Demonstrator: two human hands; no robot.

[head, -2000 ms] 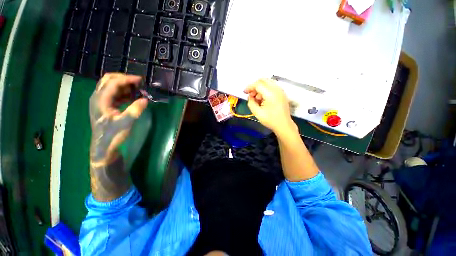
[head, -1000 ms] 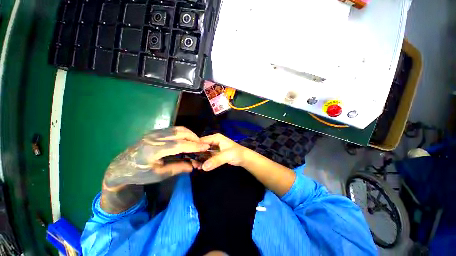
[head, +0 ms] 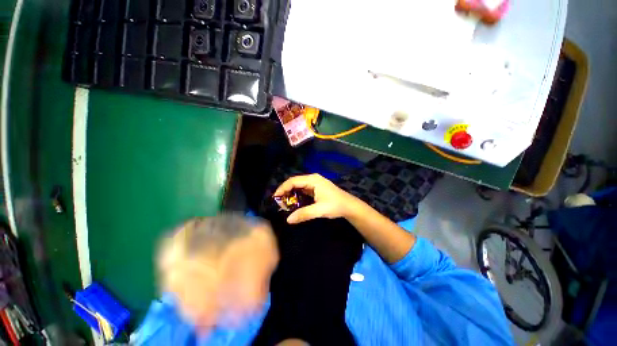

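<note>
My right hand [head: 318,198] is in front of my lap with a small dark unit [head: 291,201] with gold glints between thumb and fingers. My left hand [head: 218,270] is strongly blurred, to the lower left of it and apart from the unit; whether it holds anything cannot be told. A black blister tray [head: 159,76] lies at the top left. Several black square parts with a pale ring [head: 247,42] sit in its right-hand pockets; other pockets in view are empty.
The white machine bed [head: 406,54] with an emergency stop [head: 461,139] is at the upper right. A red-and-white label [head: 293,121] and orange cable [head: 341,135] are at its edge. A blue bin [head: 101,309] is lower left, a carton [head: 567,128] right, a wheelchair wheel [head: 517,277] lower right.
My hands first came together at the lap around the unit. Now my left hand has moved away down and left, and my right hand keeps the unit. The tray sits slightly higher in view.
</note>
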